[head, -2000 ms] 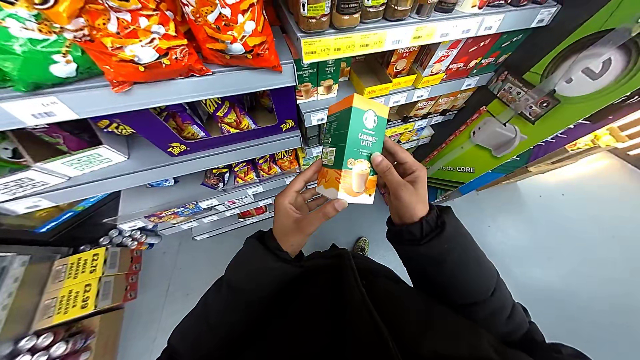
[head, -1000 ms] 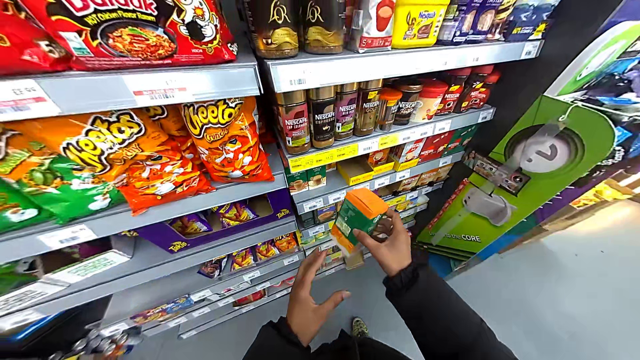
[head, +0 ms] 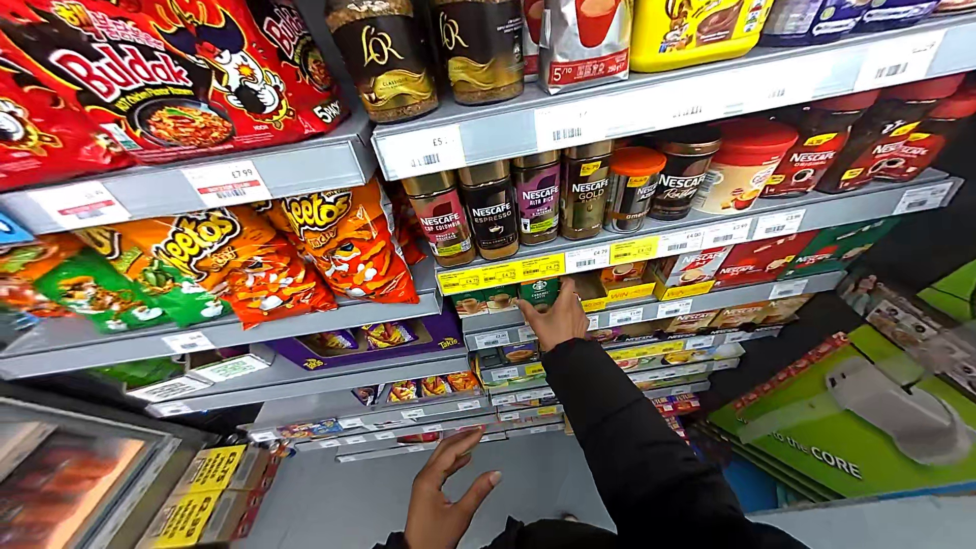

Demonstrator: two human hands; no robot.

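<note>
A green Starbucks caramel latte box (head: 540, 292) stands on the shelf below the Nescafé jars, beside other green coffee boxes (head: 488, 300). My right hand (head: 559, 316) is stretched out to it, thumb at its left side and fingers at its right; the hand partly hides the box. Low in the view, my left hand (head: 450, 492) holds nothing, its fingers apart and bent, away from the shelves.
Above the box runs a shelf edge with yellow price labels (head: 503, 274) and instant coffee jars (head: 496, 212). Cheetos bags (head: 347, 244) and a purple Takis carton (head: 374, 345) are to the left. A green display panel (head: 862, 419) stands at the right.
My right hand has carried the caramel latte box from in front of me to the shelf. My left hand held it too in the oldest frame and is now off it. The view has shifted.
</note>
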